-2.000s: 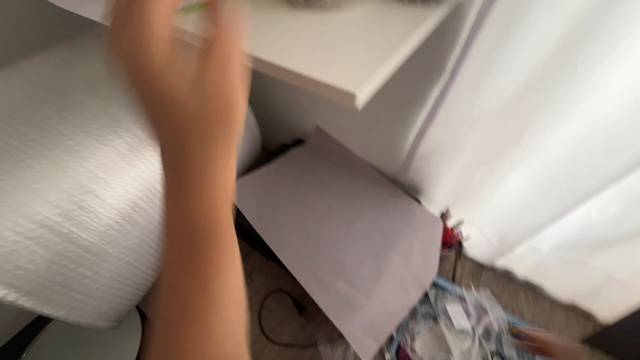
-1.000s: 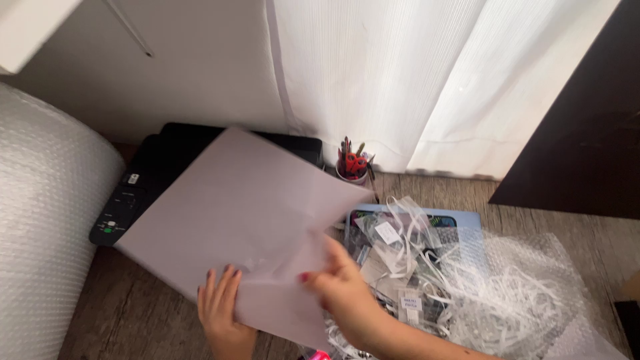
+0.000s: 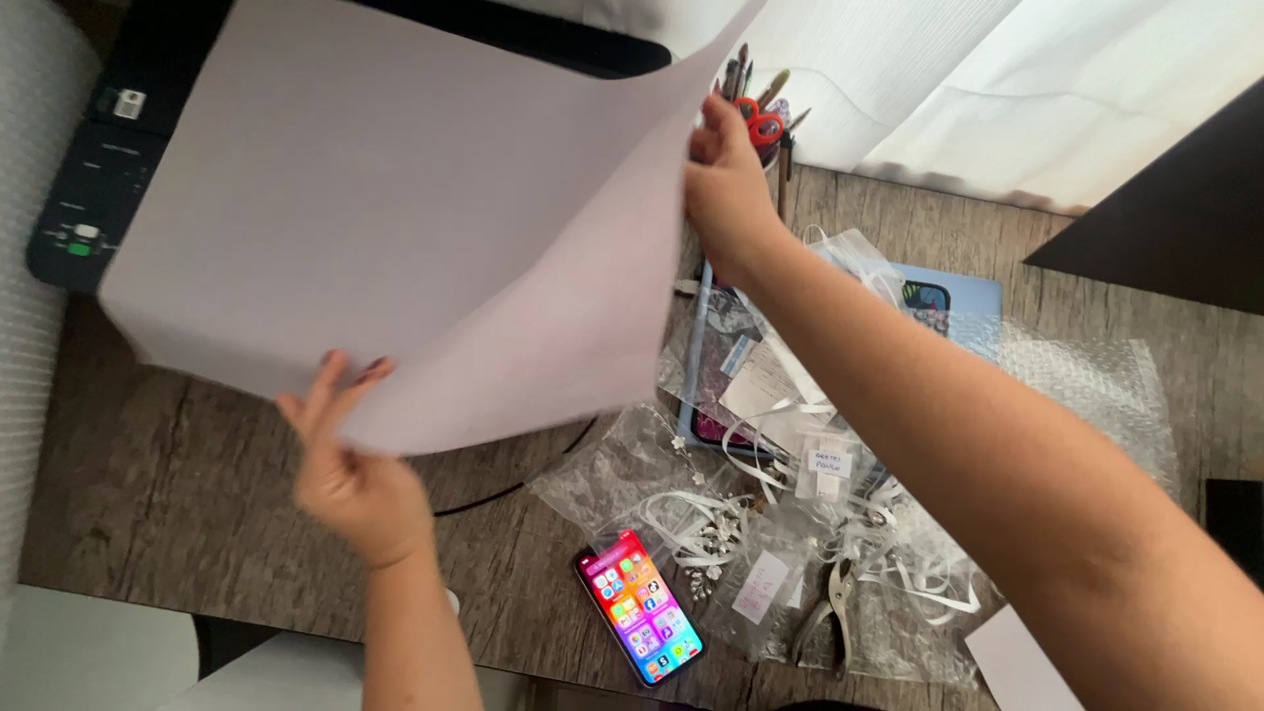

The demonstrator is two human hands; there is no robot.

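Note:
A large pale lilac-grey sheet of paper or thin card (image 3: 395, 207) is held up, bent, between both hands. My left hand (image 3: 355, 474) grips its near edge at the lower corner. My right hand (image 3: 731, 197) holds its right edge, beside a cup of pens and red-handled scissors (image 3: 758, 123). Under the sheet lies a black printer (image 3: 89, 188), mostly hidden. Right of the sheet are clear plastic bags with white ribbons (image 3: 691, 523), a lit smartphone (image 3: 642, 607) and metal pliers or a punch (image 3: 834, 607).
A light blue case or box (image 3: 973, 296) lies partly beneath the bags on the wooden desk (image 3: 178, 474). Bubble wrap (image 3: 1106, 395) spreads at the right, and a bubble-wrap roll (image 3: 39, 178) stands at the left. A white curtain (image 3: 948, 79) hangs behind; a dark panel (image 3: 1175, 207) is at the right.
The sheet lay flatter over the printer a second ago; now its right side is lifted and curled. My right hand has moved from its near part to its right edge. The view has come closer.

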